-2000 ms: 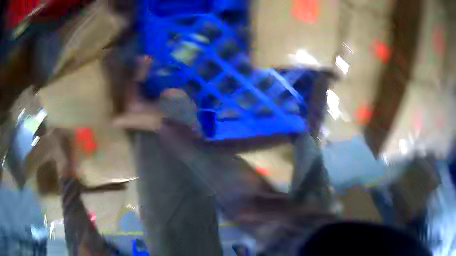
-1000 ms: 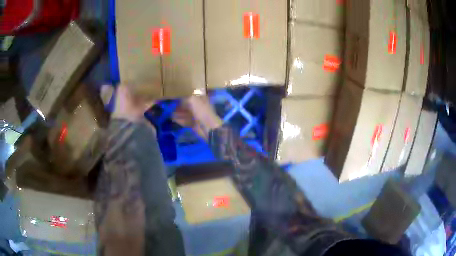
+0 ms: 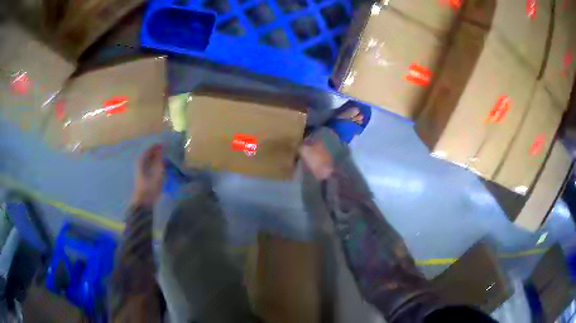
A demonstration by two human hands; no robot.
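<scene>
A sealed brown carton (image 3: 243,120) with an orange-red sticker lies in front of me, near the blue pallet's edge and between my knees. My right hand (image 3: 318,159) is at the carton's right side, its fingers at the right edge; whether it grips is unclear. My left hand (image 3: 150,173) is to the left of the carton and apart from it, blurred, with nothing visible in it. No pen can be made out in either hand.
The blue lattice pallet (image 3: 252,53) is at the top. Stacked cartons (image 3: 404,57) stand on the right, other cartons (image 3: 120,107) at the left. A blue stool or stand (image 3: 82,265) is at lower left. A carton (image 3: 287,277) is low at centre, another (image 3: 474,277) at lower right.
My view has shifted down and back from the pallet. My hands have left the cartons on the pallet and moved apart, to either side of the carton near my knees.
</scene>
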